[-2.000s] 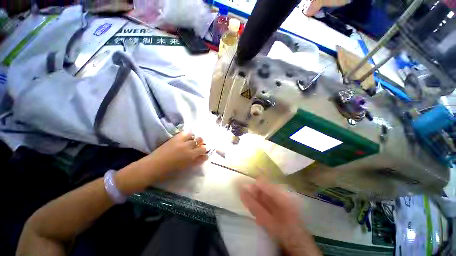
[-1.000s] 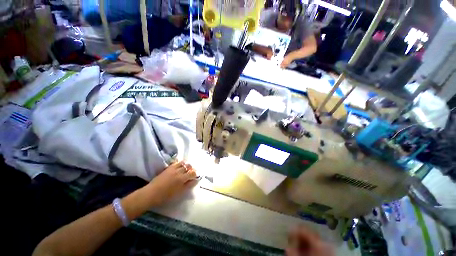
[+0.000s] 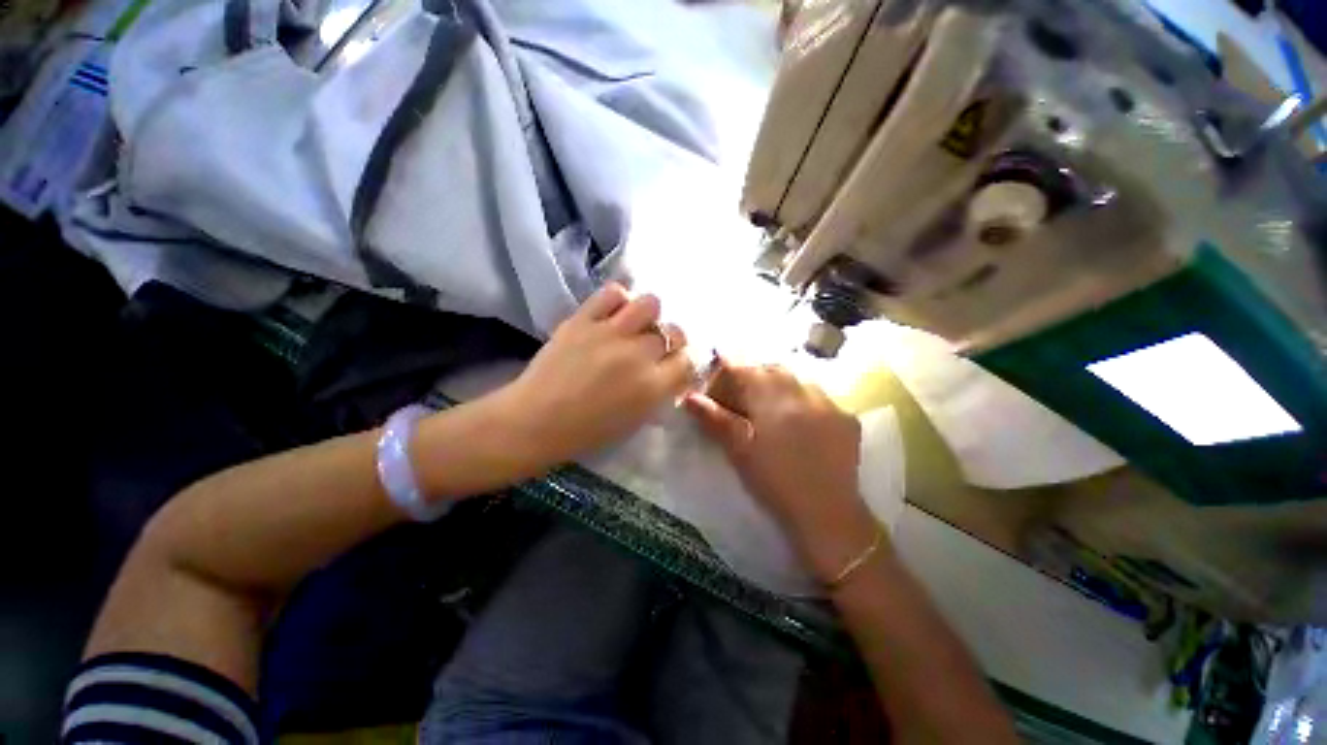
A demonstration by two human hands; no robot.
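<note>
The light grey garment (image 3: 437, 160) with dark strips lies heaped left of the sewing machine head (image 3: 1004, 146). My left hand (image 3: 604, 371) grips the garment's near edge, fingers bent. My right hand (image 3: 786, 444) is close beside it, thumb and fingertips pinched together just below the needle area. A small bit of something shows between the two hands; glare and blur hide what it is. A white fabric piece (image 3: 742, 531) lies under and around my right hand and hangs at the table's front edge.
A green panel with a lit screen (image 3: 1193, 387) is on the machine. A loose white sheet (image 3: 1004, 422) sits beside the head. The green table edge (image 3: 640, 542) runs in front of me. Small tools (image 3: 1135, 597) lie at the lower right. My lap is below the table edge.
The view has moved closer to the hands. My right hand has come from the lower right to beside my left hand. A white fabric piece now shows under it. My left hand remains on the garment's edge.
</note>
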